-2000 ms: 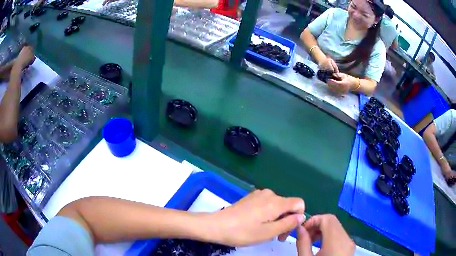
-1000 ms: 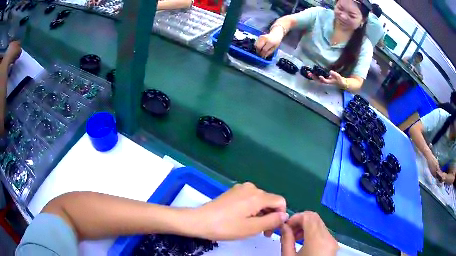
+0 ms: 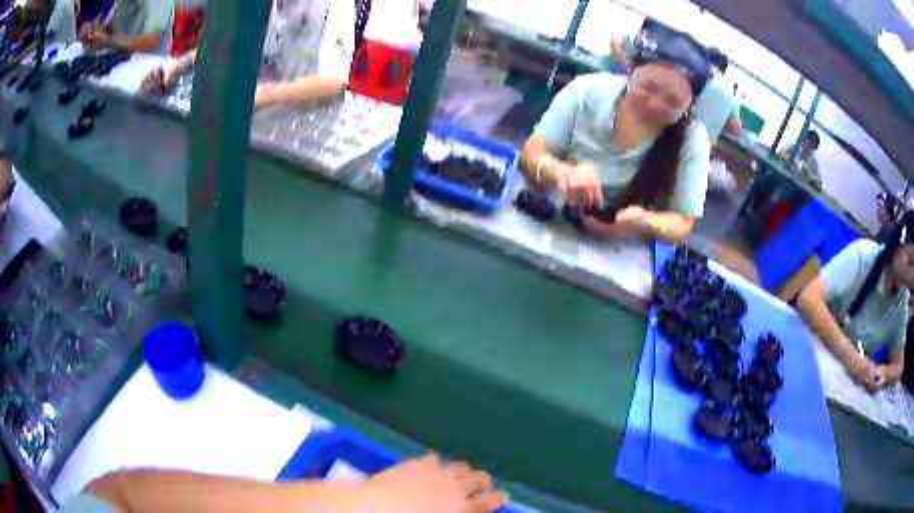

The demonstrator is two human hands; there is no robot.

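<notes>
My left hand (image 3: 436,485) is at the bottom edge, partly cut off, over the far rim of the blue parts tray (image 3: 326,451). Its fingers look bent; its fingertips and anything between them are hidden. My right hand is out of the picture. Only the tray's far rim and a bit of its white bottom show. A black housing (image 3: 370,344) lies on the green belt (image 3: 481,371) beyond the tray, and another housing (image 3: 263,293) lies to its left.
A blue cup (image 3: 174,360) stands on the white sheet (image 3: 190,431) at left, beside a clear blister tray (image 3: 85,321). A green post (image 3: 218,180) rises behind it. Black housings (image 3: 722,376) lie heaped on a blue sheet (image 3: 661,441) at right. A person (image 3: 621,140) works across the belt.
The view has tilted up, so my left hand sits lower and my right hand has left the picture. The person opposite has brought a hand from their blue tray back to the housings.
</notes>
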